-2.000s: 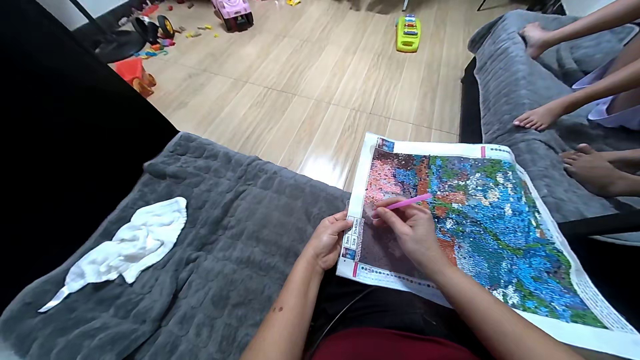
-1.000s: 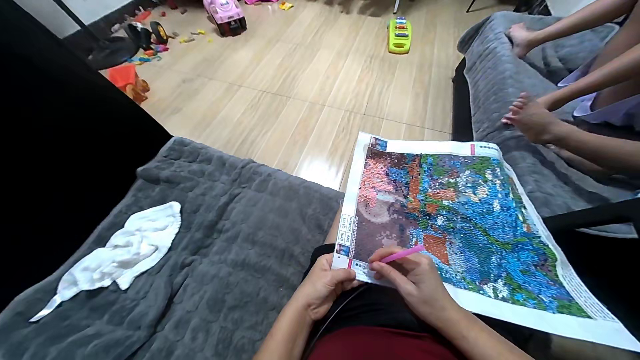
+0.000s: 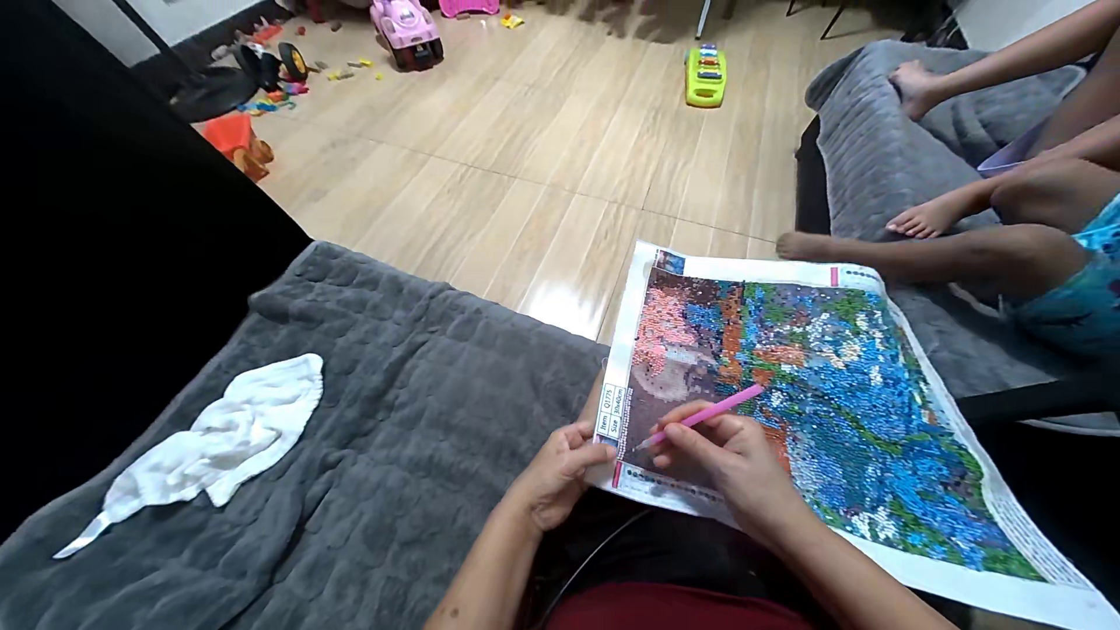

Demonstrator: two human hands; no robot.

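Note:
A diamond painting canvas (image 3: 840,411) with white margins lies across my lap, its picture largely covered in blue, green, orange and pink drills. My left hand (image 3: 564,468) pinches the canvas at its lower left edge, thumb on top. In my right hand (image 3: 722,451) is a pink applicator pen (image 3: 713,409), held between thumb and fingers. The pen's tip points down and left at the brownish lower left part of the picture, close to my left thumb. Whether the tip touches the surface, I cannot tell.
A white cloth (image 3: 223,433) lies on the grey quilted cover (image 3: 394,420) at left. Beyond, on the wood-look floor, are a toy xylophone (image 3: 705,77), a pink toy car (image 3: 408,33) and an orange toy (image 3: 236,143). People's bare legs rest on the grey-covered seat at right.
My right hand and the pen have moved up the canvas slightly from the bottom margin since one second ago. At right, a bent leg and patterned blue clothing have come into view.

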